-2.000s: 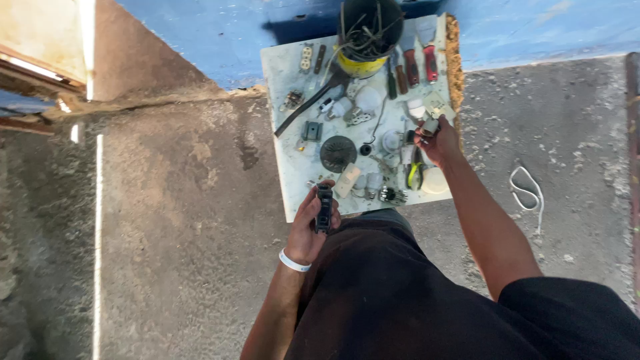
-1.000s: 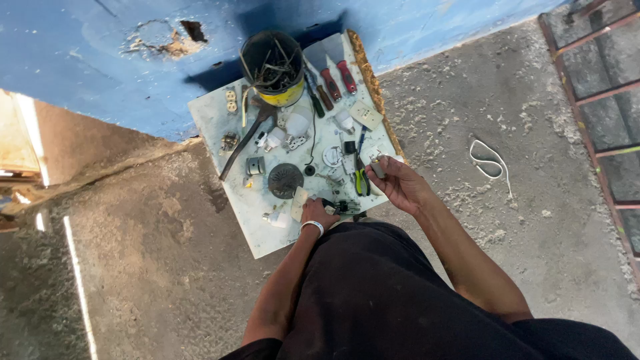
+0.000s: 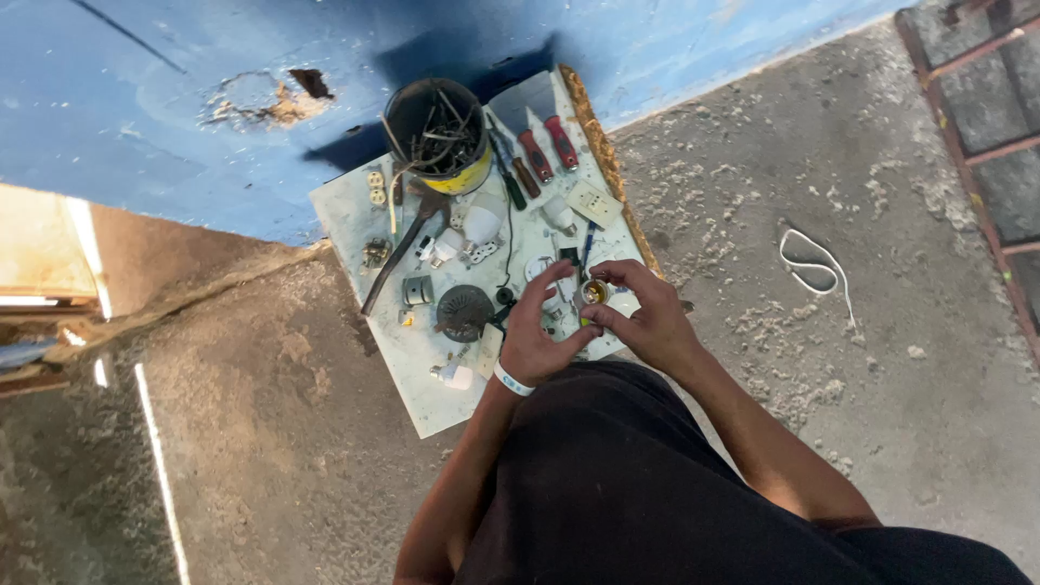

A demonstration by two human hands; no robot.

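Observation:
My right hand (image 3: 650,321) holds a small round lamp socket (image 3: 595,291) with a brass-coloured inside between thumb and fingers. Beside it my left hand (image 3: 540,325) is open, its fingers curved apart and its thumb close to the socket. Under and around both hands lie electrical parts on a white board (image 3: 406,390). A round dark slotted disc (image 3: 465,313) and a light-coloured plate (image 3: 489,351) are left of my left hand. An LED bulb (image 3: 457,376) lies near the board's lower edge. The outlet plate (image 3: 594,203) sits above my right hand.
A black and yellow bucket (image 3: 459,175) of wire scraps stands by the blue wall (image 3: 268,171). Red-handled tools (image 3: 561,142), a hammer (image 3: 398,256) and a large white bulb (image 3: 484,218) lie near it. A white cord (image 3: 812,264) lies on the concrete floor, right of the board.
My left hand held a dark object two seconds ago, then was down at the board's near edge; now it is raised, open, beside my right hand. The view has shifted.

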